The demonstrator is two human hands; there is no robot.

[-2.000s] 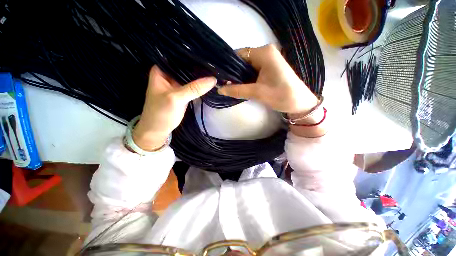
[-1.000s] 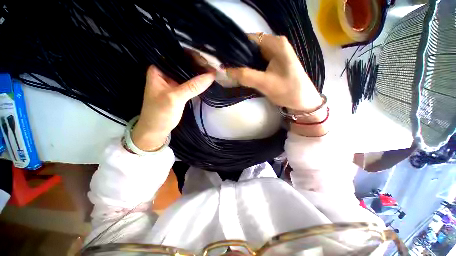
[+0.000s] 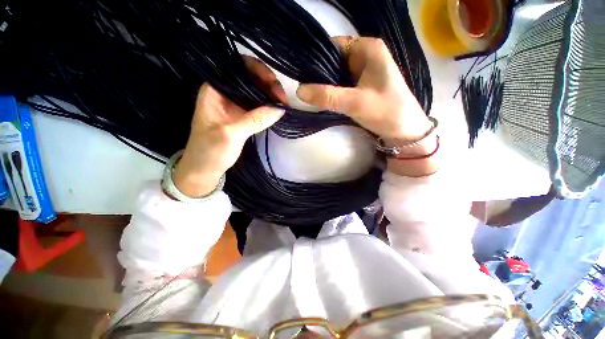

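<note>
A large looped hank of glossy black cables (image 3: 312,198) lies across the white table and fills the upper left of the view. My left hand (image 3: 222,129) is bare and closed around a strand bundle of the cables, thumb on top. My right hand (image 3: 371,89) is bare and holds another strand bundle a little above and to the right, thumb across its lower edge. A gap with white surface shows between the two bundles. The cable parts inside my palms are hidden.
A yellow-orange tape roll (image 3: 474,20) is at the upper right. Short black ties (image 3: 482,106) lie beside a grey-green mesh basket (image 3: 557,99). A blue-and-white box (image 3: 25,165) is at the left edge. A red stool (image 3: 40,248) is below the table.
My right hand has moved up and slightly right with its bundle, away from my left thumb. The gap between the bundles has opened. My left hand has stayed nearly in place.
</note>
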